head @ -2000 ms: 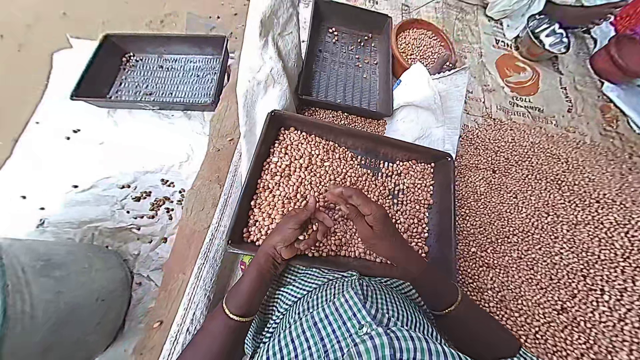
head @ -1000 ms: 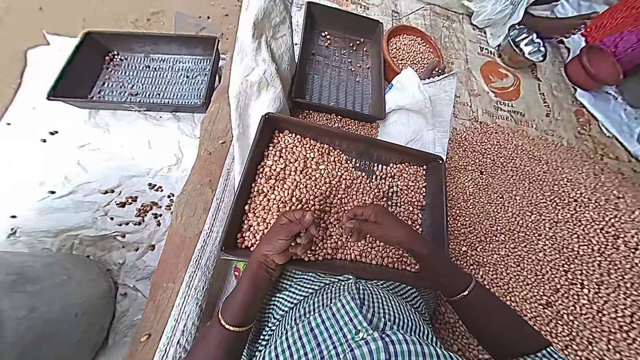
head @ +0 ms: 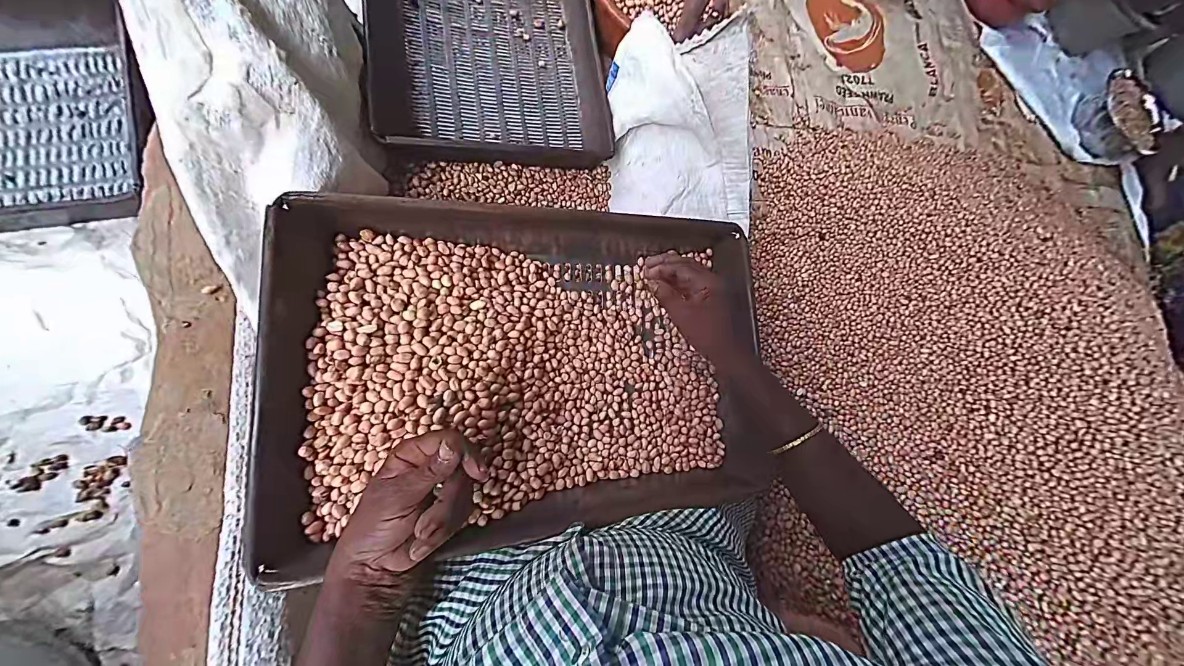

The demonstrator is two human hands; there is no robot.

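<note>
A dark slotted plastic tray (head: 268, 388) lies just in front of my body, largely covered with reddish-brown nuts or beans (head: 425, 342). Over its near left part is my left hand (head: 416, 504), fingers curled in, with thumb and fingertips close together; whether a nut is between them I cannot tell. My right hand (head: 684, 287) is at the tray's far right corner, fingertips low over the nuts by a patch of bare slots. Its fingers are bent, and what they hold, if anything, is hidden.
Beyond stands another slotted tray (head: 490, 148) with a few nuts, beside a white woven sack (head: 666, 157) and a bowl (head: 612, 23) with a person's hand at it. A wide spread of nuts (head: 962, 370) covers the right. A third tray (head: 139, 176) and dark scattered bits (head: 97, 481) lie left.
My hands were close together over the tray's near part; now they are apart, the right one moved away to the far right corner. The view has moved noticeably closer.
</note>
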